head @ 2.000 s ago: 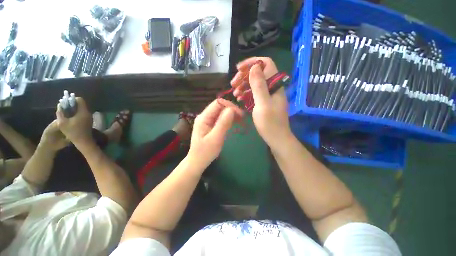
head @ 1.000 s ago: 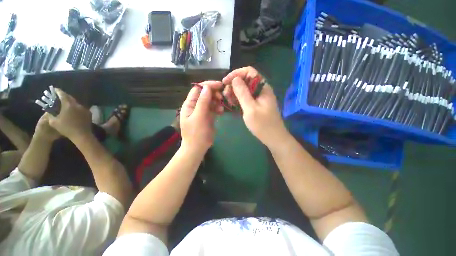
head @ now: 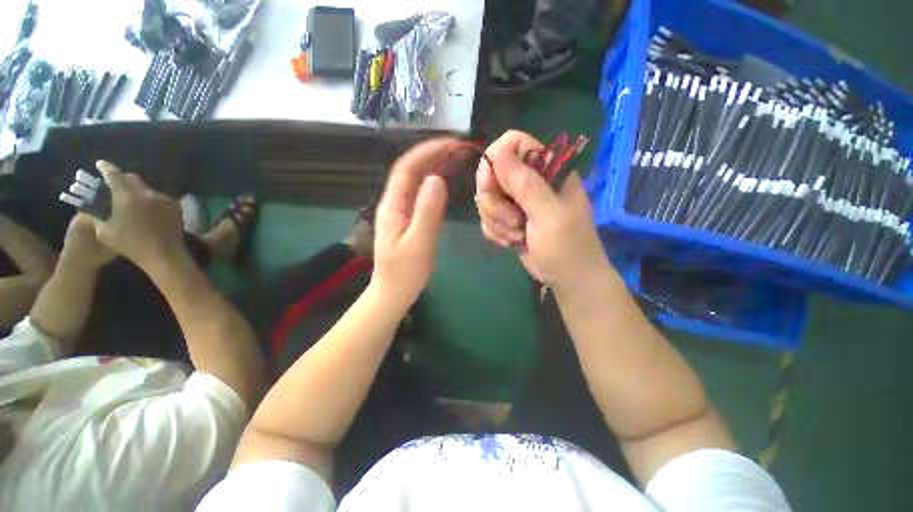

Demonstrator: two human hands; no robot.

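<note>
My right hand (head: 541,205) is closed around a bundle of red and black lead wire (head: 563,155), whose looped end sticks out above the fist. A strand runs from the fist left to my left hand (head: 412,215), arching near its fingertips. My left hand is curved with the palm turned inward; whether its fingers pinch the strand is hard to tell. Both hands are held in the air, a little apart, in front of the table edge.
A blue crate (head: 619,150) of black rods with white ends stands at right, above another blue crate (head: 736,330). The white table (head: 285,100) holds a dark device (head: 332,42), an orange part (head: 300,67) and bagged parts. A neighbouring person (head: 150,225) holds white-ended rods at left.
My hands have moved apart from nearly touching. My right hand has closed into a fist around the bundle, and a wire strand now arches between the hands. The view has shifted slightly.
</note>
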